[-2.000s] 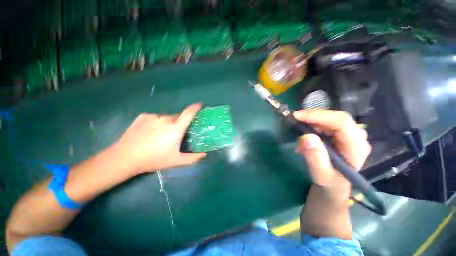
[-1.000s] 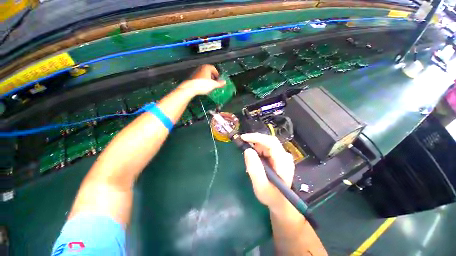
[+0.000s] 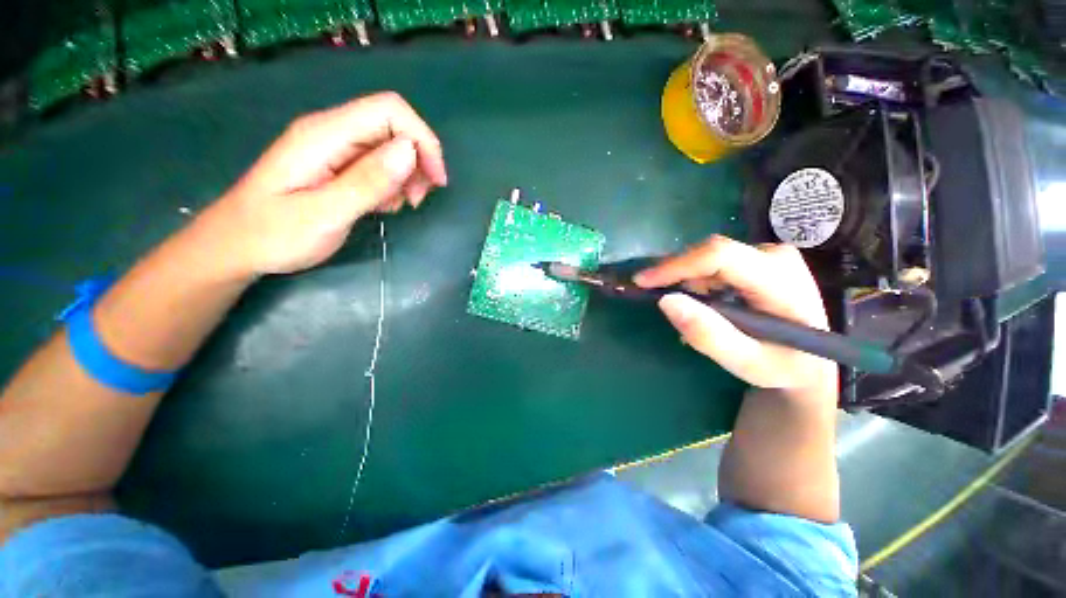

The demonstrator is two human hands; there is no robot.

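A green circuit board [image 3: 532,298] lies on the dark green bench mat in front of me, with small metal connectors on its far edge. My right hand [image 3: 742,310] grips the black soldering iron [image 3: 795,335]. The iron's tip is over the middle of the board and appears to touch it. My left hand [image 3: 339,181] is to the left of the board, off it, with its fingers curled. A thin strand of solder wire [image 3: 376,333] runs from under its fingers down the mat. The fingertips' hold on the wire is partly hidden.
A yellow tub [image 3: 698,111] with silvery bits stands beyond the board to the right. A black fume extractor fan [image 3: 871,193] is right of my right hand. Rows of green boards [image 3: 427,14] lie along the far edge. A blue strap [image 3: 105,339] is on my left wrist.
My left hand has let go of a board over the far rows and come back near. A board now lies on the mat. The iron has moved from the yellow tub to this board.
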